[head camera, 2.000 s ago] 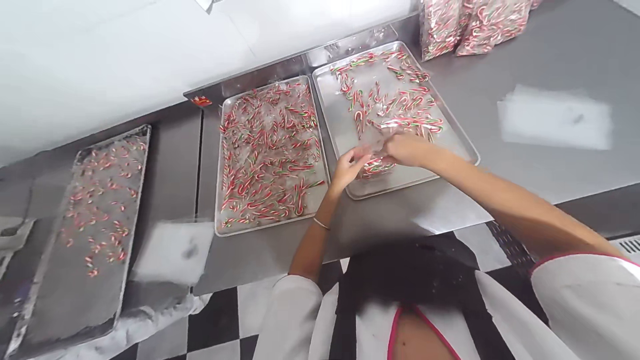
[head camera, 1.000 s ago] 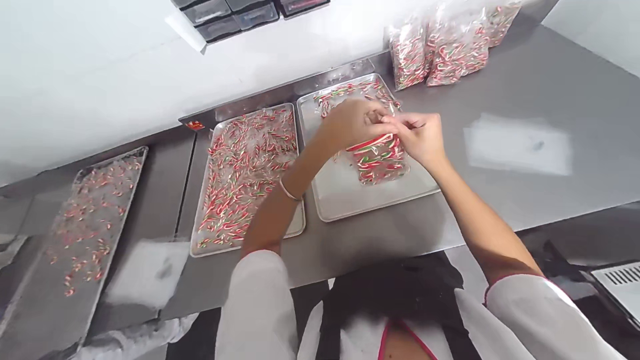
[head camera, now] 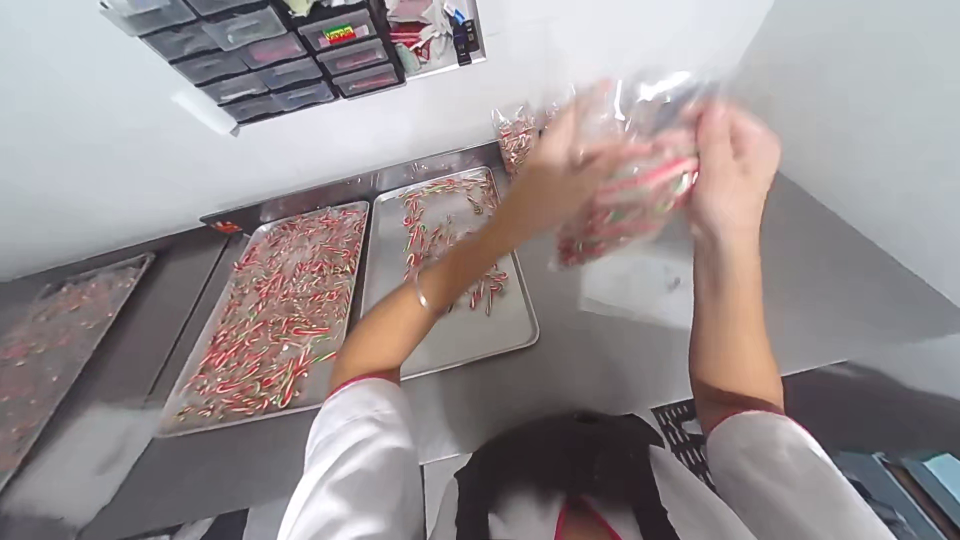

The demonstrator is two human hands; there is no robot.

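A clear plastic bag of small red, white and green candy canes (head camera: 626, 206) is raised above the steel counter, blurred by motion. My right hand (head camera: 731, 161) grips its upper right side. Against its left side is my left hand (head camera: 559, 172), also blurred, so its hold on the plastic is hard to make out. Below my left forearm lies a metal sheet tray (head camera: 465, 341) with scattered candy canes (head camera: 442, 240). To its left, a second sheet tray (head camera: 259, 421) is covered densely with candy canes (head camera: 292, 285).
Filled candy bags (head camera: 516, 139) stand at the wall, partly hidden behind my left hand. A darker tray with candy pieces (head camera: 64, 330) lies at the far left. Small drawers (head camera: 296, 64) hang on the wall above. The steel counter (head camera: 840, 277) extends right.
The bag and both hands, over the right-hand tray one second ago, are now lifted up and right, off the tray. The view has shifted to show more wall.
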